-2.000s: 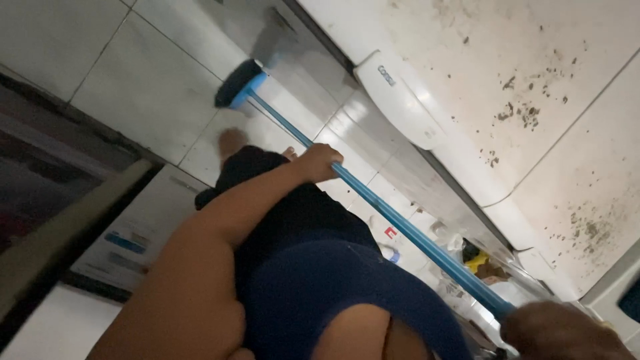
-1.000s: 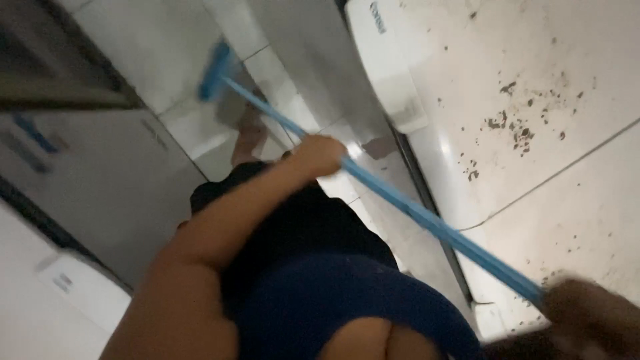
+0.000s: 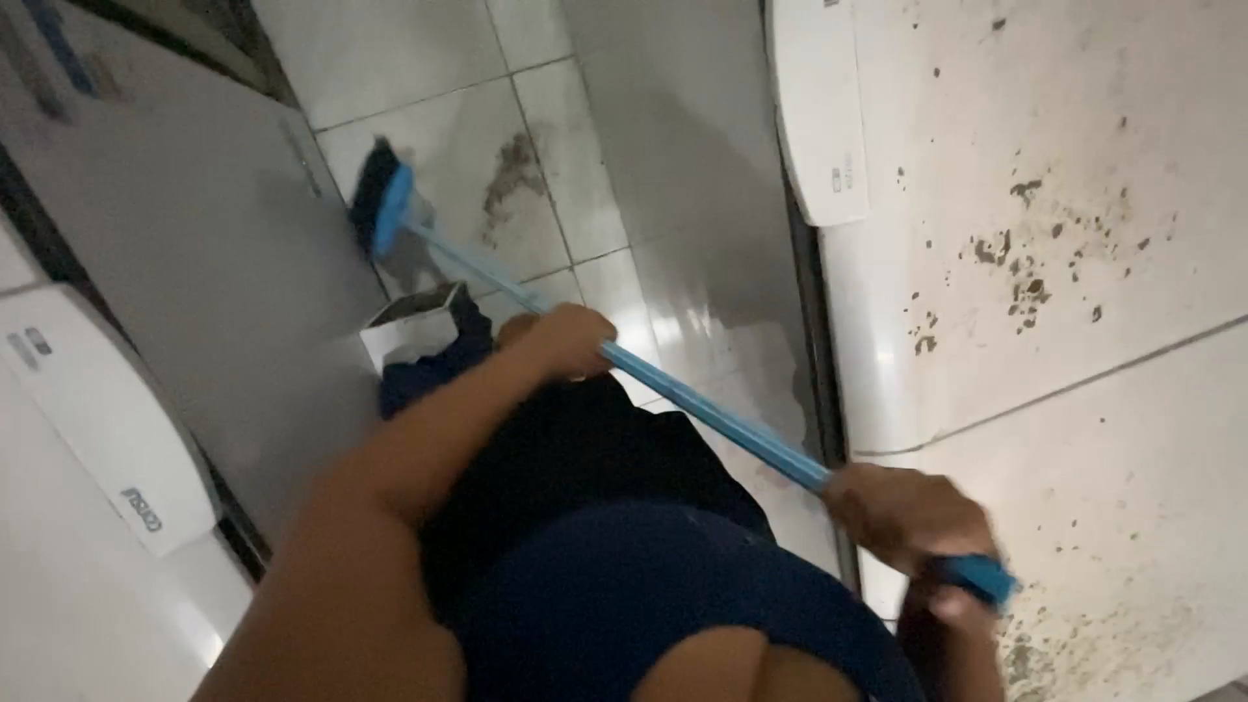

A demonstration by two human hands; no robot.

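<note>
A broom with a light blue handle (image 3: 717, 417) slants across the view. Its blue head (image 3: 392, 210) with dark bristles is at the upper left, close to the grey side of an appliance. My left hand (image 3: 570, 341) is closed around the middle of the handle. Near the handle's top end, at the lower right, my right hand (image 3: 916, 517) grips it, slightly blurred. A brown dirty smear (image 3: 514, 175) marks the tiled floor to the right of the bristles.
A white appliance with a rust-spotted door (image 3: 1033, 390) stands on the right. Another with a white handle panel (image 3: 127, 429) and grey side (image 3: 273, 292) is on the left. A small open white box-like thing (image 3: 414, 327) is by my dark clothing. Pale floor tiles (image 3: 390, 58) lie between.
The view has shifted; the left appliance now shows more fully. The floor smear and the white box-like thing have come into sight. Both hands have stayed on the broom handle.
</note>
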